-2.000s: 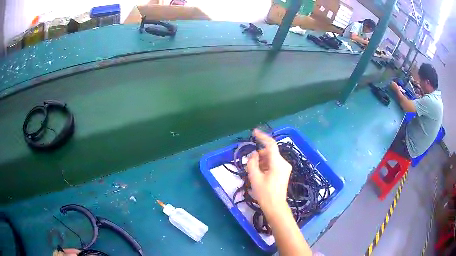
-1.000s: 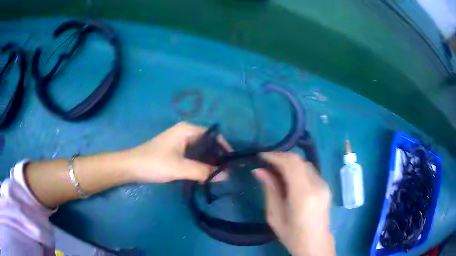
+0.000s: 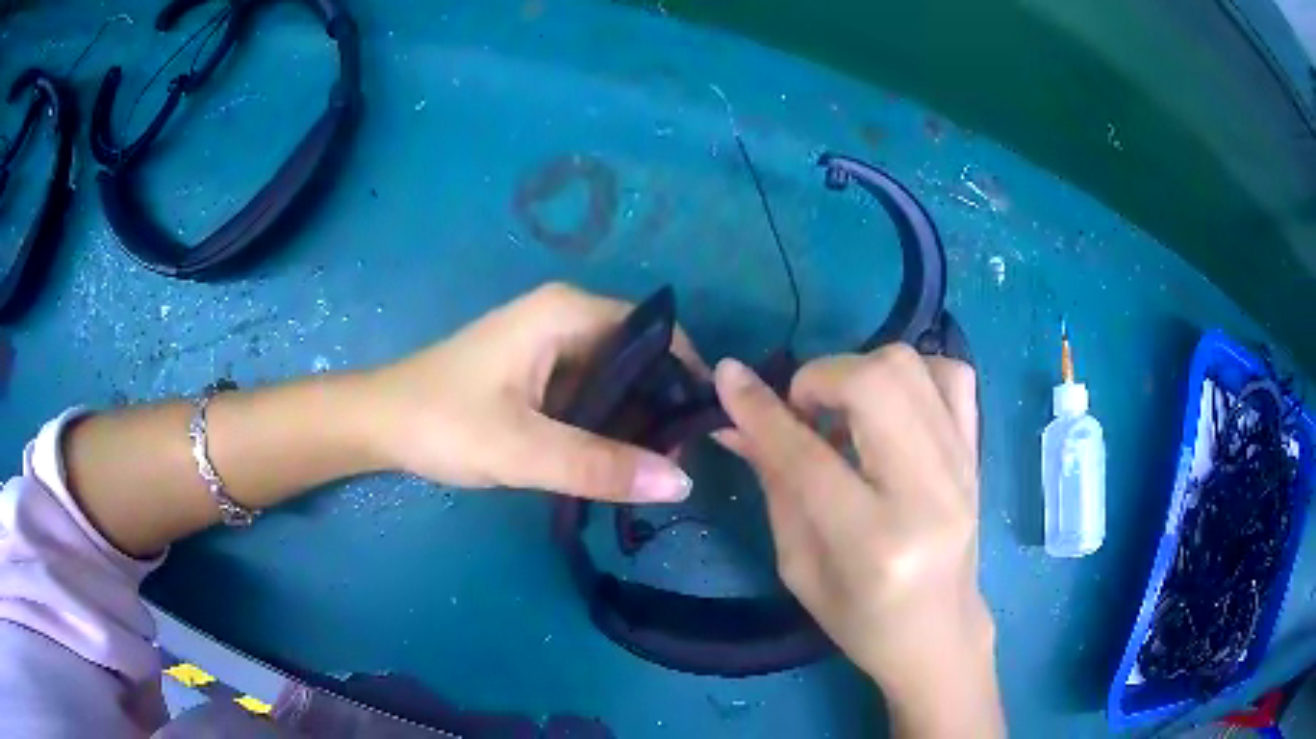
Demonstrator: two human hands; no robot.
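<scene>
My left hand (image 3: 563, 404), with a bracelet at the wrist, grips a black yoke (image 3: 628, 361) of the headband in the middle of the bench. My right hand (image 3: 880, 477) has its thumb and fingers closed at the same yoke; a small part between them cannot be made out. The headband (image 3: 707, 632) curves below both hands, partly hidden. Its other yoke (image 3: 912, 238) sticks out beyond my right hand, curved and open at the top. A thin wire (image 3: 777, 238) runs up from the hands over the bench.
A needle-tip bottle (image 3: 1072, 477) stands or lies at the right. The blue bin (image 3: 1147, 635) of tangled black parts is at the far right. Headband assemblies (image 3: 238, 238) lie at upper left. A ring mark (image 3: 566, 202) is on the bench. The green belt (image 3: 1126, 130) runs behind.
The view has turned from the bin and belt to the bench. My right hand, earlier over the bin, is now at the yoke with my left hand. Since one second ago, both hands have stayed there.
</scene>
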